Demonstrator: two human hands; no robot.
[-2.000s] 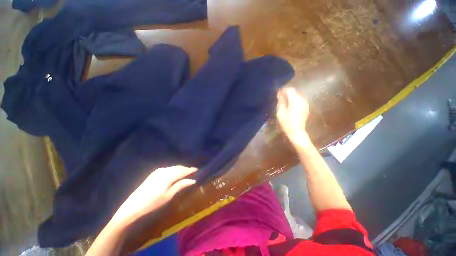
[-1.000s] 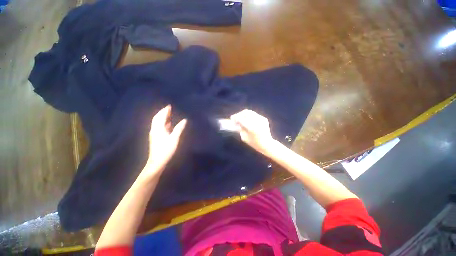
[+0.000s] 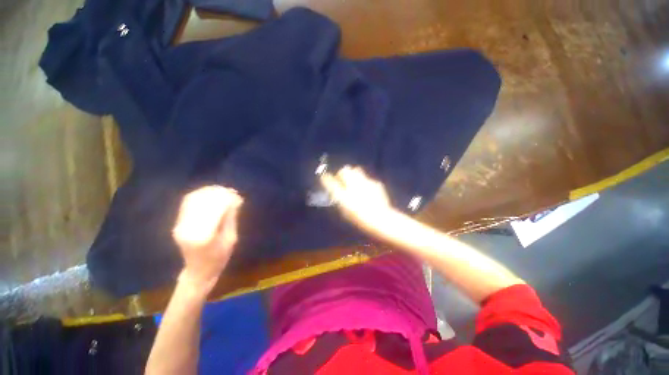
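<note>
A dark navy garment (image 3: 271,146) lies spread over the table in front of me. Small shiny metal dots show on it near my right hand and along its right edge. My left hand (image 3: 207,225) is over the lower left part of the garment, fingers curled together; I cannot tell whether cloth is pinched in them. My right hand (image 3: 357,194) is over the middle of the garment, fingers closed. A small, blurred, silvery thing, likely the thread snips (image 3: 320,198), shows at its fingertips, mostly hidden by the hand.
The glossy brown table (image 3: 565,95) has yellow tape (image 3: 312,272) along its near edge. A second dark garment (image 3: 110,62) adjoins at the upper left. A white paper (image 3: 555,220) sticks out below the right edge. A magenta apron (image 3: 352,300) is against the table; dark cloth (image 3: 66,348) lies at the lower left.
My right hand came in from the garment's right edge to its middle. My left hand moved up from the near edge, opened, then curled lower left. The garment's right part was spread out.
</note>
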